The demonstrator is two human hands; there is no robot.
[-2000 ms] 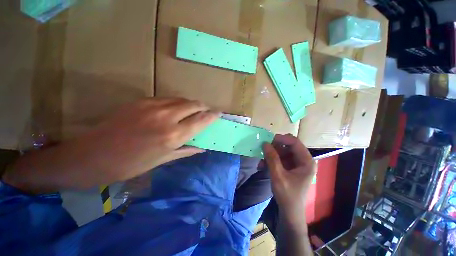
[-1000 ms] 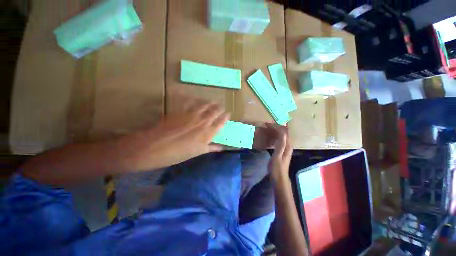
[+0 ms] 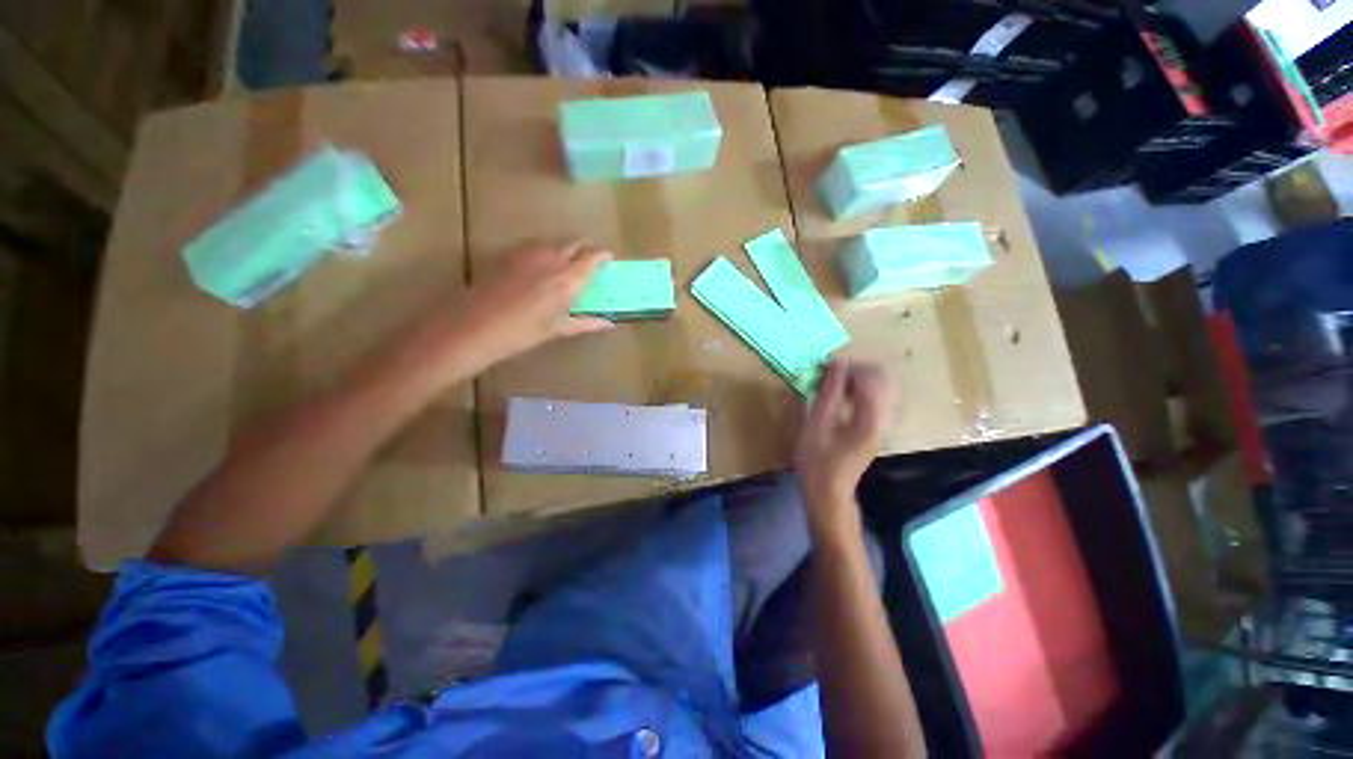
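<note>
A stack of green-topped punched plates (image 3: 641, 288) lies on the cartons. My left hand (image 3: 531, 301) grips its left end, fingers on top and thumb at the near side. A grey plate stack with small holes (image 3: 606, 438) lies nearer the lap, untouched. Green strips lie in a V, a left one (image 3: 757, 323) and a right one (image 3: 794, 286). My right hand (image 3: 849, 415) is at the near end of the V, blurred, with bent fingers close together; whether it touches or holds a strip is unclear.
Wrapped green bundles lie at the far left (image 3: 282, 237), far middle (image 3: 641, 137) and right (image 3: 917, 258) of the closed cartons (image 3: 341, 489). A black crate (image 3: 1157, 593) with red liner (image 3: 1024, 638) and a pale green piece (image 3: 957, 564) stands beside the right knee.
My left hand has moved from near the lap out to the far green stack. The green piece between my hands is gone from there, and the grey stack shows uncovered. My right hand has let go of it.
</note>
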